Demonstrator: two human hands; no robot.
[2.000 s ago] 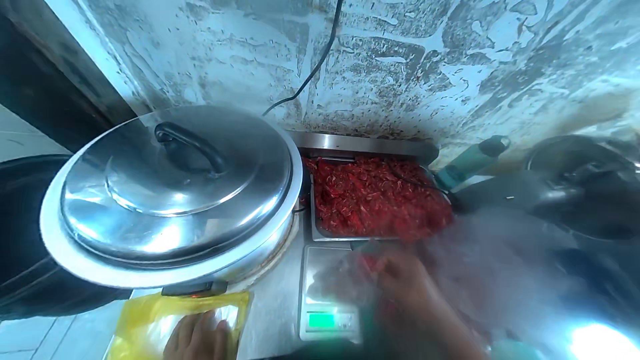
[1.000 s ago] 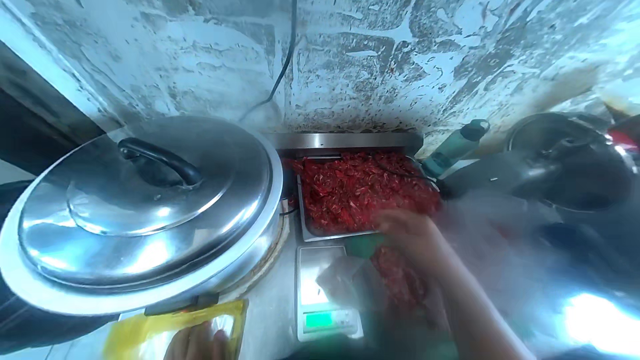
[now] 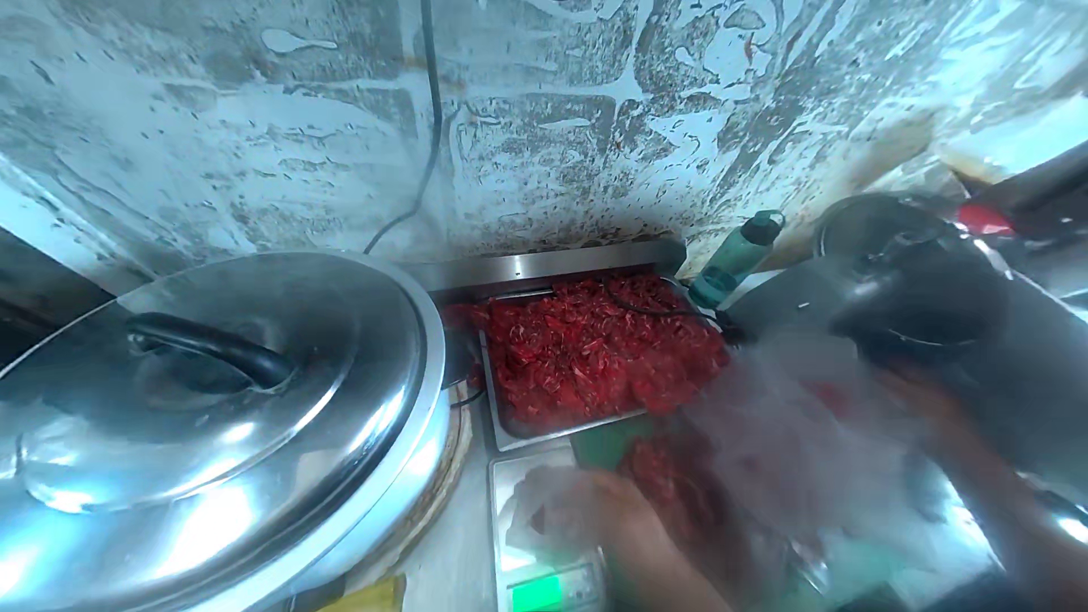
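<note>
Motion blurs both hands. My left hand is over the right side of a digital scale with a lit green display, its fingers on a small clear plastic bag. My right hand reaches in from the right beside a large, hazy sheet or bag of clear plastic; its fingers are hard to make out. Dark red shredded or sliced food, which looks like raw meat, fills a metal tray behind the scale. More red food lies between the scale and the clear plastic.
A big metal pot with a domed lid stands at left, a yellow packet below it. A green bottle leans behind the tray. Right of it is a round lidded vessel. A cable hangs down the stained wall.
My left hand has left the yellow packet and is now by the scale. My right hand has moved from near the tray to the right, beside the clear plastic.
</note>
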